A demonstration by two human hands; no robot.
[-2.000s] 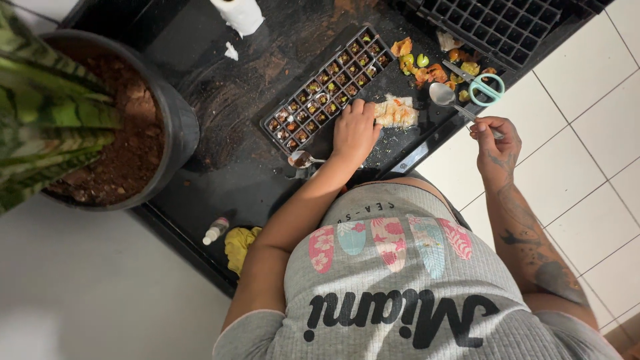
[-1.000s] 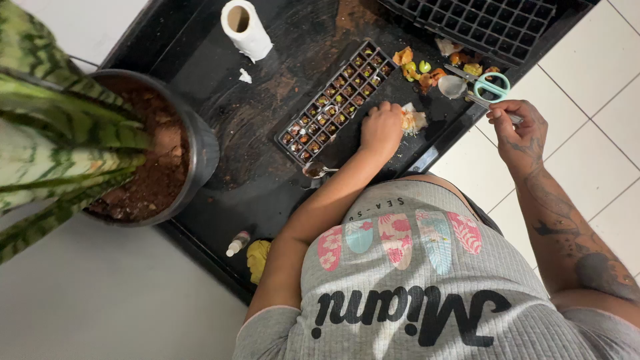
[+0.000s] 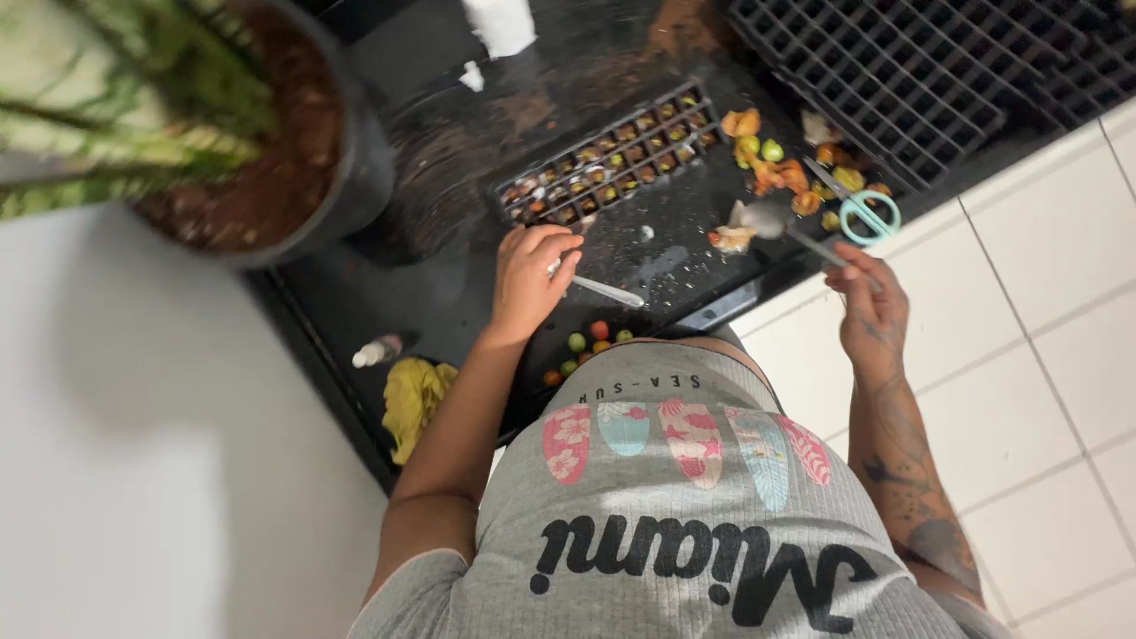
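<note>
My left hand point(image 3: 532, 277) is at the near left end of a black seedling tray point(image 3: 612, 160) whose cells hold dark soil and small yellowish, reddish and whitish bits. Its curled fingers cover one end of a metal spoon point(image 3: 608, 291); whether they grip it is unclear. In my right hand point(image 3: 871, 306), near the table edge, is the handle of a second metal spoon point(image 3: 765, 217). That spoon's bowl is beside a pale wad with orange pulp point(image 3: 732, 235). Scissors with mint-green handles point(image 3: 870, 216) lie just beyond my right hand, beside orange and green fruit pieces point(image 3: 777, 173).
Empty black seedling trays point(image 3: 887, 80) lie at the far right. A potted snake plant point(image 3: 355, 169) stands left, near a white paper roll point(image 3: 501, 25). Small round fruits point(image 3: 577, 342), a little bottle point(image 3: 377, 351) and a yellow cloth point(image 3: 413, 404) are close to my body.
My left hand has moved left from the pale wad to the spoon near the tray's end, leaving the wad uncovered. My right hand still holds its spoon.
</note>
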